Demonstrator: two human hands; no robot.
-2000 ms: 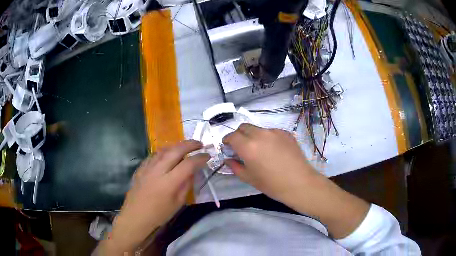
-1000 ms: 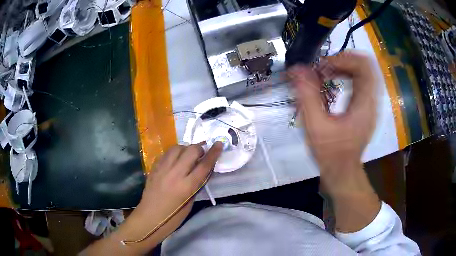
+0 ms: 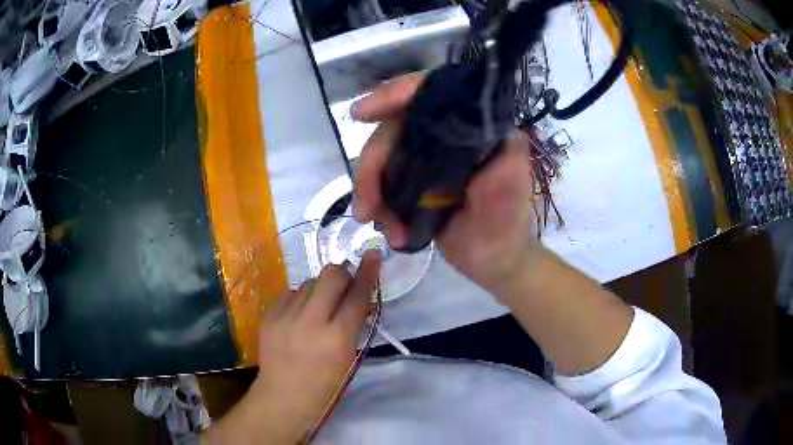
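A white round plastic housing (image 3: 407, 276) lies on the white sheet in front of me. My left hand (image 3: 326, 317) rests at its lower left, with the index fingertip pressing a small pale wired component (image 3: 372, 242) in the housing's middle. Thin coloured lead wires (image 3: 355, 369) run from it down along my left hand. My right hand (image 3: 465, 195) grips a thick black electric screwdriver (image 3: 452, 139) with an orange mark, held over the right side of the housing. The screwdriver hides part of the housing, and its tip cannot be made out.
The silver screw feeder (image 3: 391, 39) stands behind the housing, partly covered by my right hand. A bundle of lead wires (image 3: 546, 178) lies to its right, near the looped black cable (image 3: 600, 96). White housings (image 3: 22, 235) are heaped at left and back left. A gridded dark sheet (image 3: 739, 113) is at right.
My right hand has left the housing, reached the hanging screwdriver, taken hold of it and brought it over the housing. My left hand stays with a finger on the component.
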